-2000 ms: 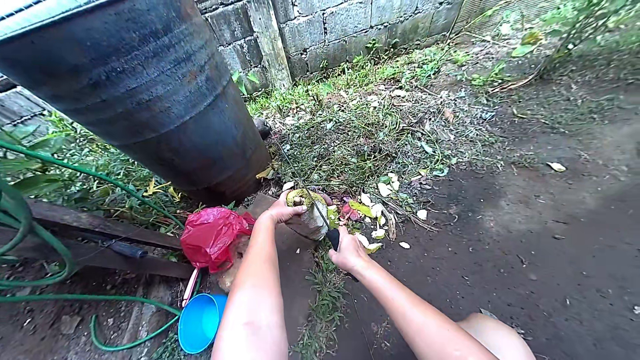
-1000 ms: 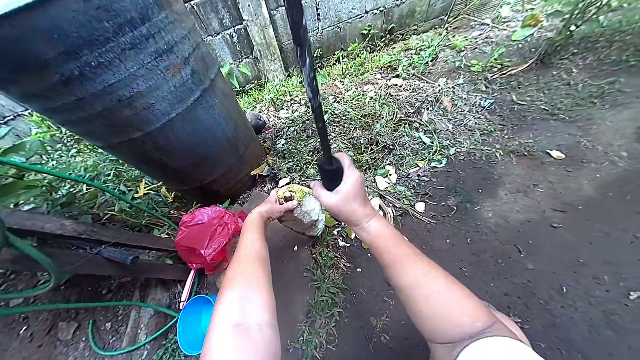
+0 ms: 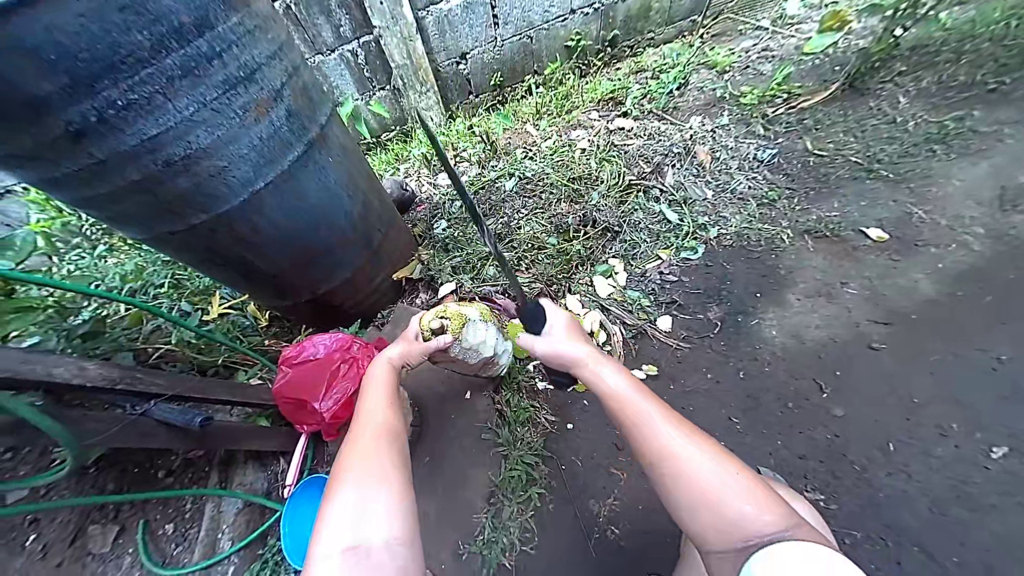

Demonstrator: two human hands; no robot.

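Observation:
My left hand (image 3: 412, 346) grips the stem end of a partly peeled jackfruit-like fruit (image 3: 478, 342), which has yellow-green bumpy rind near the hand and pale cut flesh on its right side. In my right hand (image 3: 556, 340) is the black handle of a machete (image 3: 480, 220), just right of the fruit. The long dark blade points up and to the left, above the fruit and apart from it. Pale and yellow-green peel pieces (image 3: 604, 286) lie on the ground beyond and beside my right hand.
A large dark metal drum (image 3: 264, 160) leans at the upper left. Left of my forearm are a red plastic bag (image 3: 324, 384), a blue plastic dipper (image 3: 302, 520), a green hose (image 3: 144, 500) and wooden planks (image 3: 128, 376). A concrete block wall (image 3: 528, 40) runs behind the grass.
The machete first lay against the fruit, then was raised upright, and now tilts left with my right hand lower. My left hand has kept hold of the fruit.

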